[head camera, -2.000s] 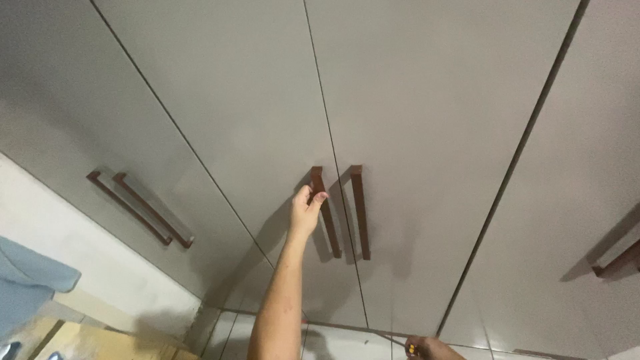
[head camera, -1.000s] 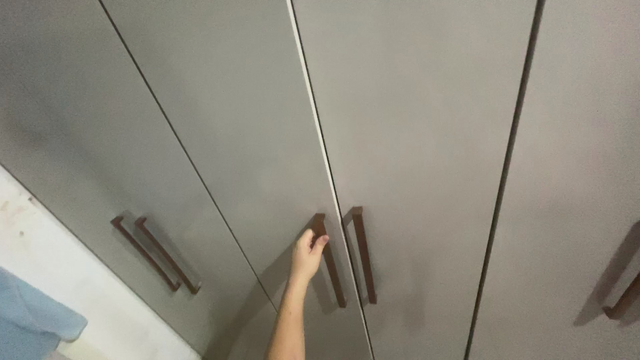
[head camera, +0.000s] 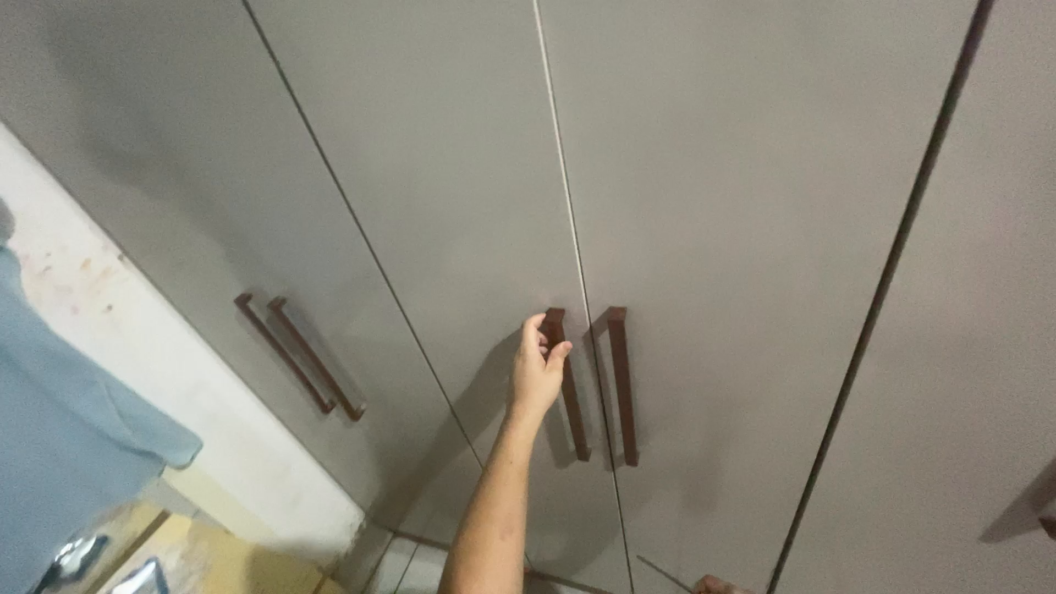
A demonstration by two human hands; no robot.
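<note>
My left hand has its thumb and fingers around the upper end of a brown bar handle on a grey cabinet door. A matching handle stands just right of it on the neighbouring door, across a narrow seam. Only a small part of my right hand shows at the bottom edge. From it a thin metal shaft, apparently a screwdriver's, points up and left; the grip is out of frame.
Two more brown handles are on doors at the left, and part of another at the right edge. A blue cloth hangs by a white wall. Yellowish boards or boxes lie lower left, near floor tiles.
The upper seam between the two middle doors was dark two seconds ago and is now light. My right hand, out of view one second ago, shows again at the bottom. My left hand stays at the same handle.
</note>
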